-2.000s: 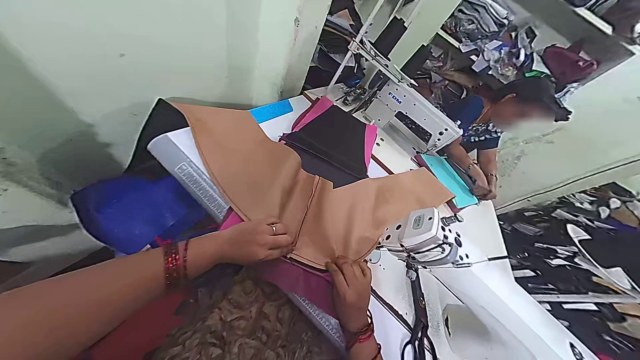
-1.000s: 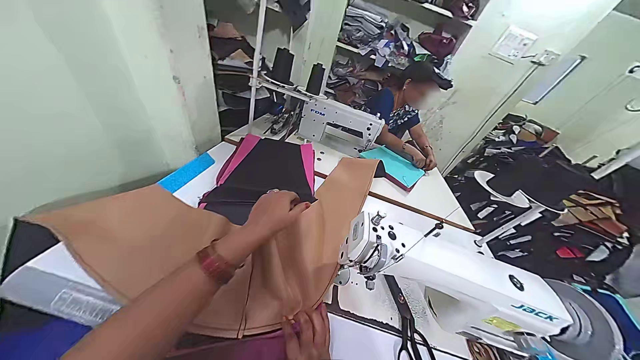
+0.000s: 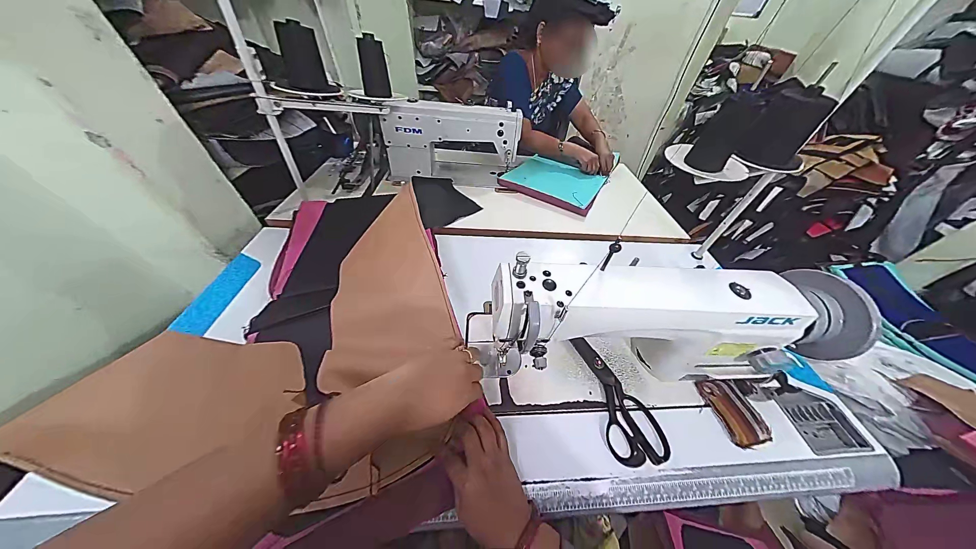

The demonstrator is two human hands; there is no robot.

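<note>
A tan fabric piece with a dark and pink side lies folded left of the white Jack sewing machine. Near the needle, my left hand grips the tan piece's right edge, fingers curled. Just below it, my right hand pinches the edge where magenta cloth shows; its fingertips are partly hidden. Another tan part spreads to the left under my left forearm. Black fabric with pink edging lies behind.
Black-handled scissors lie on the machine bed. A ruler strip runs along the table's front edge. A co-worker's hands touch turquoise material beside a second sewing machine. Thread cones stand at the right.
My left hand has moved from the upper part of the tan piece down to its edge beside my right hand. The tan piece is now folded beside the needle. The view has shifted.
</note>
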